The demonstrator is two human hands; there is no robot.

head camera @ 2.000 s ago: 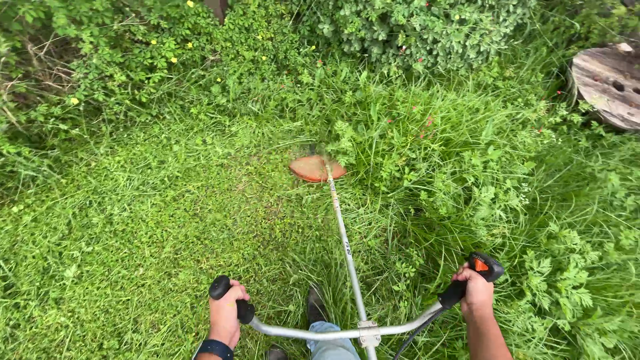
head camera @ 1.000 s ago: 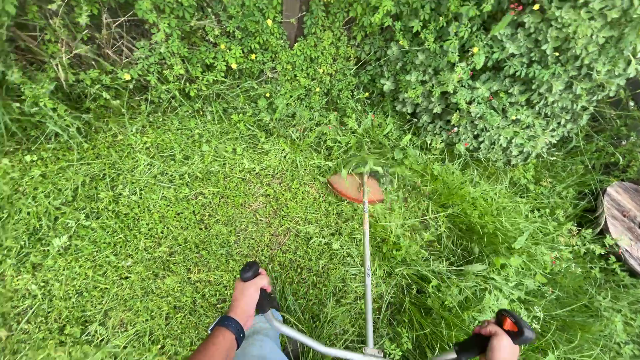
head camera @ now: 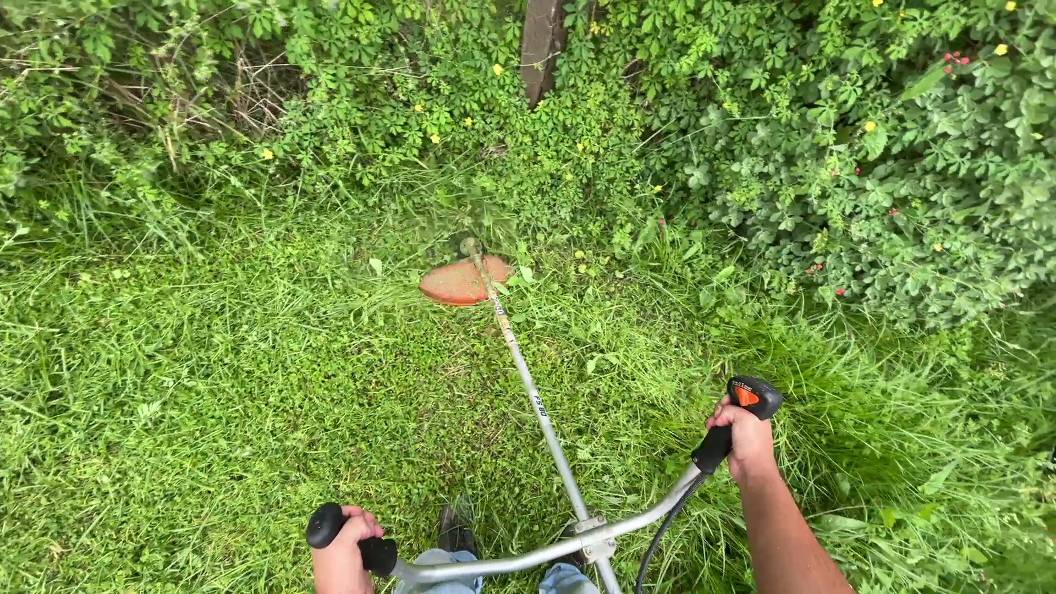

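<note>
My left hand is closed round the black left grip of a brush cutter's handlebar. Round the right grip, below a black control housing with an orange switch, my right hand is wrapped. A clamp joins the bar to the metal shaft, which runs forward and slightly left. At its far end the orange guard, specked with clippings, lies low over the grass beside the gear head. The cutting part is blurred in the grass.
Ahead stands dense leafy growth with yellow flowers, around a brown post. A grey-green bush fills the upper right. Taller grass grows at right, short cut grass at left. My shoe shows below.
The cutter head has swung left, to the foot of the growth below the post. The round wooden piece at the right has left the view. Both hands have kept their grips.
</note>
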